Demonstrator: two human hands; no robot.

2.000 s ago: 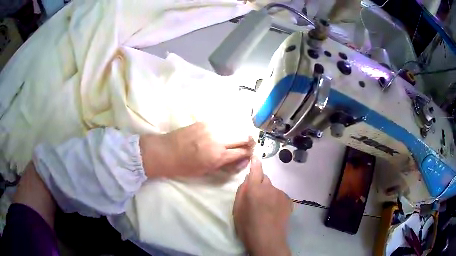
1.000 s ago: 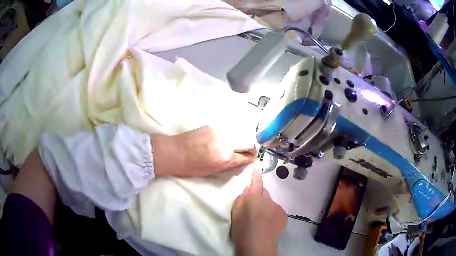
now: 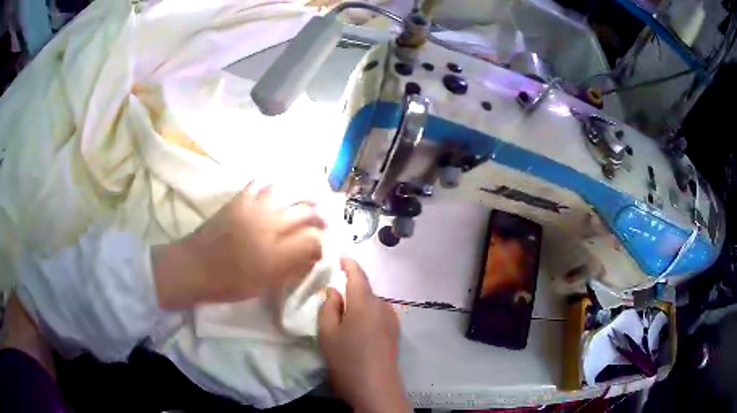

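The cream garment fabric [image 3: 105,153] is heaped left of the sewing machine [image 3: 517,153] and hangs over the table's front edge. My left hand [image 3: 250,242], in a white sleeve cover, lies on the fabric left of the needle, fingers bent onto the cloth. My right hand [image 3: 360,331] is in front of the needle, thumb and index finger pinching a raised fold of the fabric. The presser foot area [image 3: 355,218] is in bright glare, so the fabric edge there cannot be made out.
The smartphone [image 3: 505,278] lies on the machine bed right of my right hand. A yellow-brown tool box [image 3: 574,343] with white pieces and dark red-handled tools is at the lower right. The sewing lamp [image 3: 297,63] hangs left of the machine head.
Both hands have moved from beside the needle toward the front, and the fabric is now bunched between them. The view has shifted, so the machine sits farther left.
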